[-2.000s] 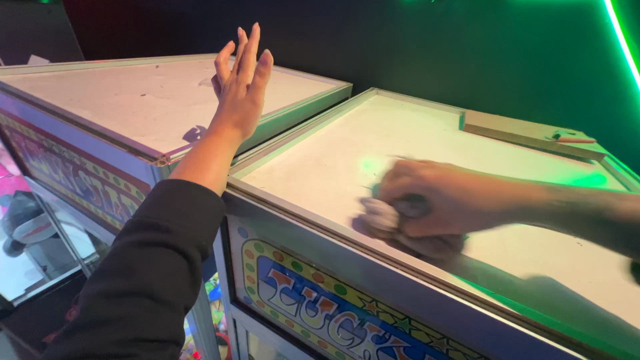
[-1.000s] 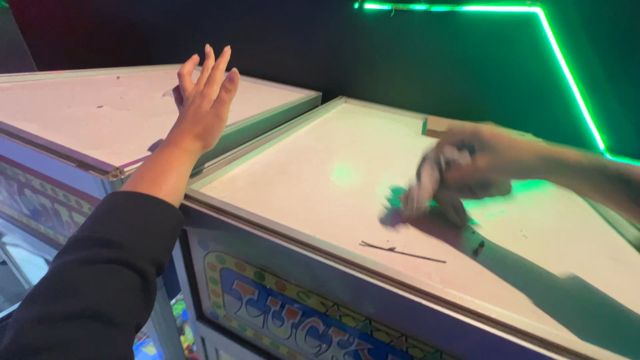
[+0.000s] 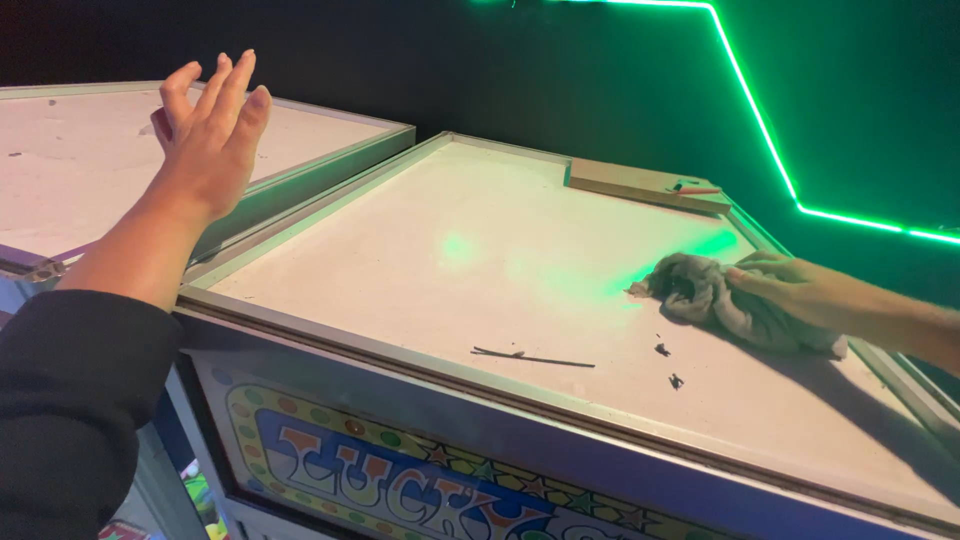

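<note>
My left hand point(image 3: 214, 142) is raised at the left with its fingers apart, in front of the neighbouring machine's top. It holds nothing that I can see. At the right, my right hand point(image 3: 795, 289) grips a crumpled grey cloth point(image 3: 720, 304), which rests on the white top panel point(image 3: 390, 247) of an arcade prize machine. A thin dark strip point(image 3: 532, 358) lies near the panel's front edge. Small dark bits of debris point(image 3: 662, 349) lie between that strip and the cloth.
A flat wooden board point(image 3: 637, 180) lies along the panel's back edge, with a small orange-and-dark object point(image 3: 694, 190) on it. A raised metal rim point(image 3: 337, 341) borders the panel. Another white-topped machine point(image 3: 82, 172) stands at the left. A green light strip point(image 3: 754, 112) runs along the dark wall.
My right hand has moved the cloth rightward across the panel, away from the dark strip. My left hand stays raised. The view has shifted to the right.
</note>
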